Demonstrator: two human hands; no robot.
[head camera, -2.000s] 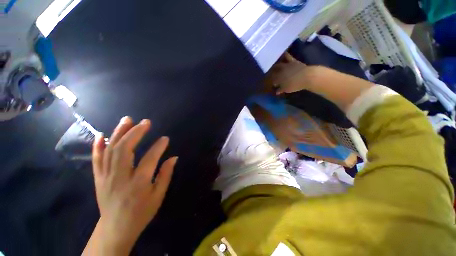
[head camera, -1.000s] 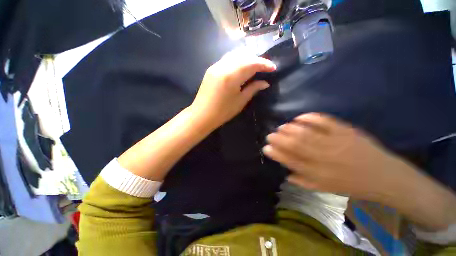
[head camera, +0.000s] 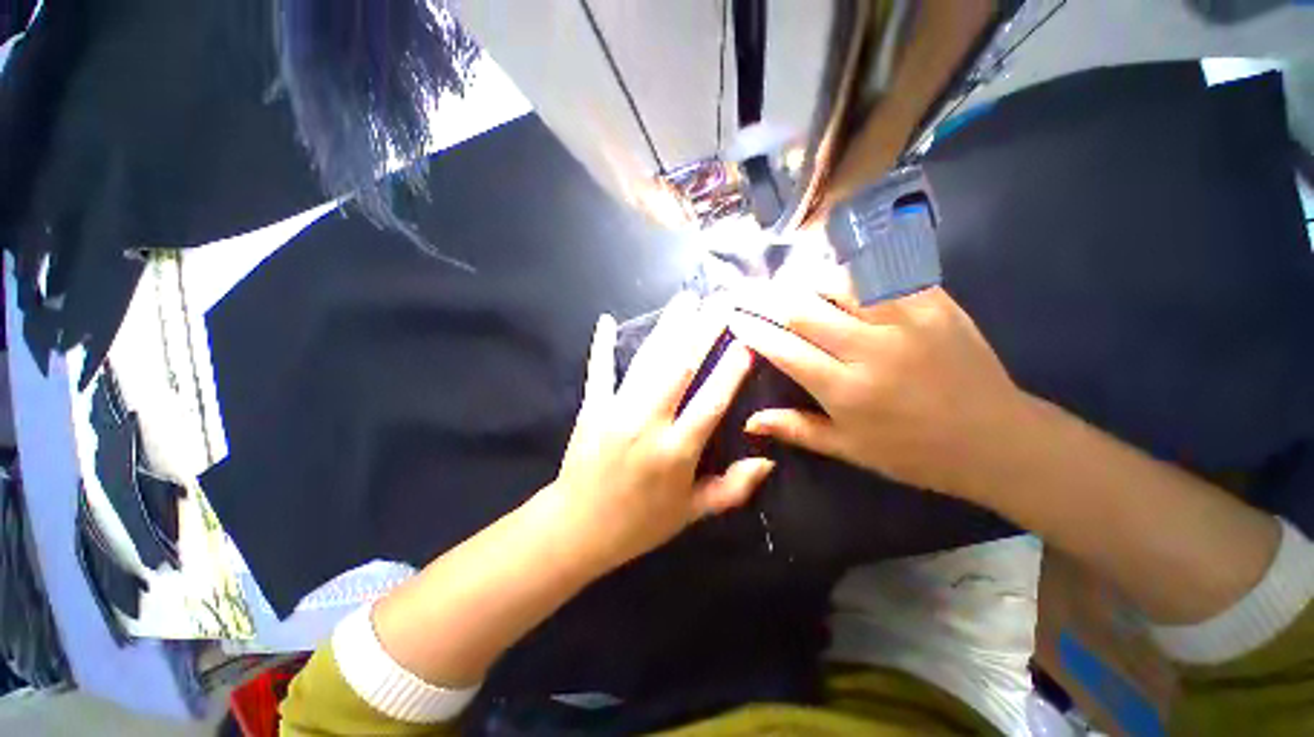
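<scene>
A large black garment panel (head camera: 418, 360) lies flat across the table under the sewing machine head (head camera: 634, 87). The presser foot and needle area (head camera: 742, 248) is washed out by bright light. My left hand (head camera: 641, 446) lies flat on the panel just below the needle, fingers spread, over the edge of a small dark patch (head camera: 631, 334). My right hand (head camera: 894, 389) lies flat on the panel to its right, fingertips close to the left ones near the needle. A short pale stitched line (head camera: 767, 533) shows below my hands. Neither hand grips anything.
A grey ribbed block (head camera: 889, 238) sits right of the needle. A blue-grey thread bundle (head camera: 360, 87) hangs at upper left beside heaped black cloth (head camera: 159, 130). Narrow black strips (head camera: 127, 461) lie at left. White cloth (head camera: 937, 619) and cardboard (head camera: 1102, 634) are below right.
My right hand has moved up and left onto the panel beside the needle. My left hand has turned and spread flat below the needle. The view has shifted, showing more of the machine head.
</scene>
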